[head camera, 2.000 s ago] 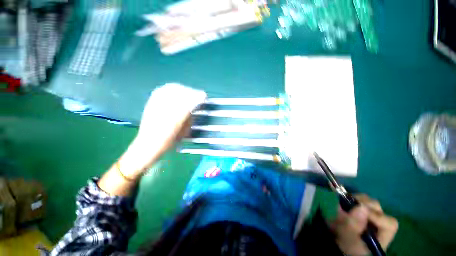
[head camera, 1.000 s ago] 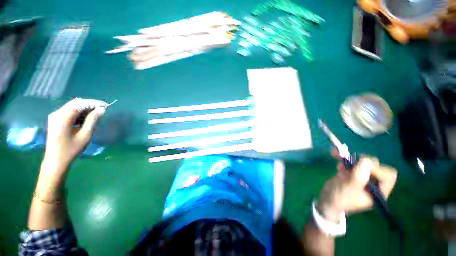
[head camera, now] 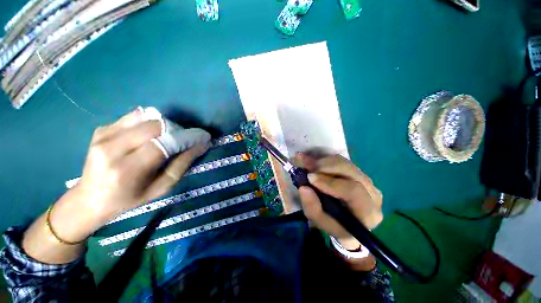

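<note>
Several white LED strips (head camera: 201, 188) lie side by side, their orange pad ends against a row of small green circuit boards (head camera: 260, 165) along the white work pad's (head camera: 285, 77) left edge. My left hand (head camera: 127, 157), with white covers on some fingers, closes its fingertips on the topmost strip (head camera: 226, 140) near its pad end. A thin grey thread (head camera: 72, 99) trails towards this hand; its grip on it is hidden. My right hand (head camera: 338, 186) holds the black soldering iron (head camera: 341, 216), its tip near the top of the board row; contact is unclear.
A fan of strips (head camera: 65, 44) lies at the far left. Green board pieces (head camera: 290, 16) lie at the far side. A round, crusted, silvery dish (head camera: 448, 127) stands right of the pad, beside a black box (head camera: 511, 139). A black cord (head camera: 436, 239) curves at the lower right.
My left hand has come from the far left onto the top strip. My right hand has brought the iron from beside the pad to the boards. The view has shifted and is closer.
</note>
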